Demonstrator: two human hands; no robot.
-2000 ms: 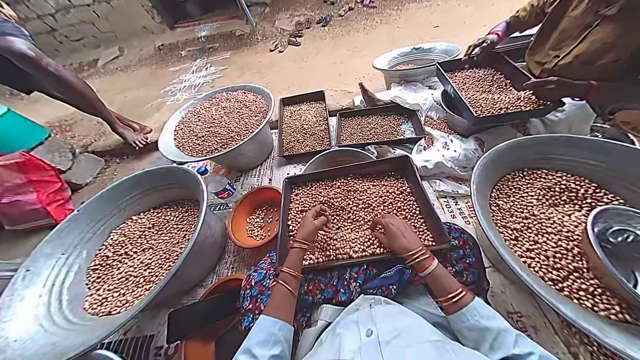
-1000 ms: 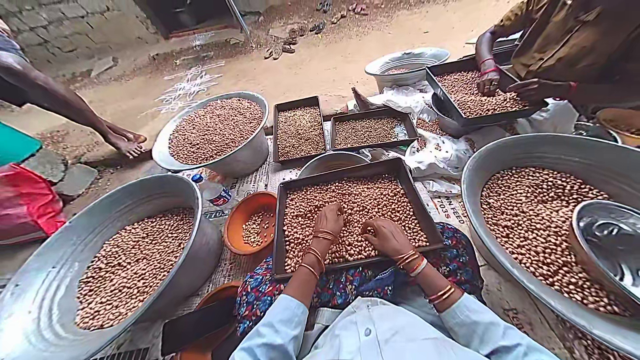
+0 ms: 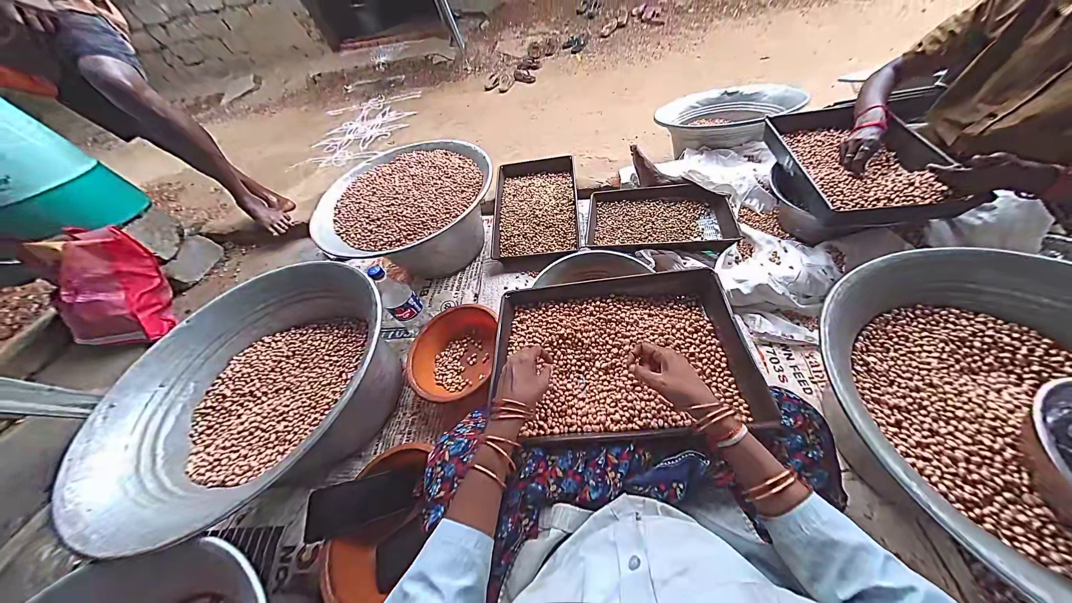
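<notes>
A dark rectangular metal tray [image 3: 730, 335], filled with small brown nuts or seeds [image 3: 603, 368], rests on my lap. Over its left part is my left hand [image 3: 524, 375], fingertips bent down close to the nuts. My right hand [image 3: 670, 373] is above the right half, thumb and fingers drawn together. Whether either hand pinches a nut cannot be made out. Just left of the tray, an orange bowl [image 3: 423, 368] holds a few pale nuts. Behind the tray's far edge sits a round metal bowl [image 3: 591, 266].
Large metal basins of nuts stand at left [image 3: 126, 469], back left [image 3: 481, 219] and right [image 3: 846, 293]. Two smaller trays [image 3: 536, 253] [image 3: 662, 244] lie ahead. A bottle [image 3: 395, 295] stands by the orange bowl. A co-worker's hand [image 3: 863, 149] is over another tray at back right.
My left hand has moved left across the tray since one second ago. The co-worker's hand over the back right tray has shifted too.
</notes>
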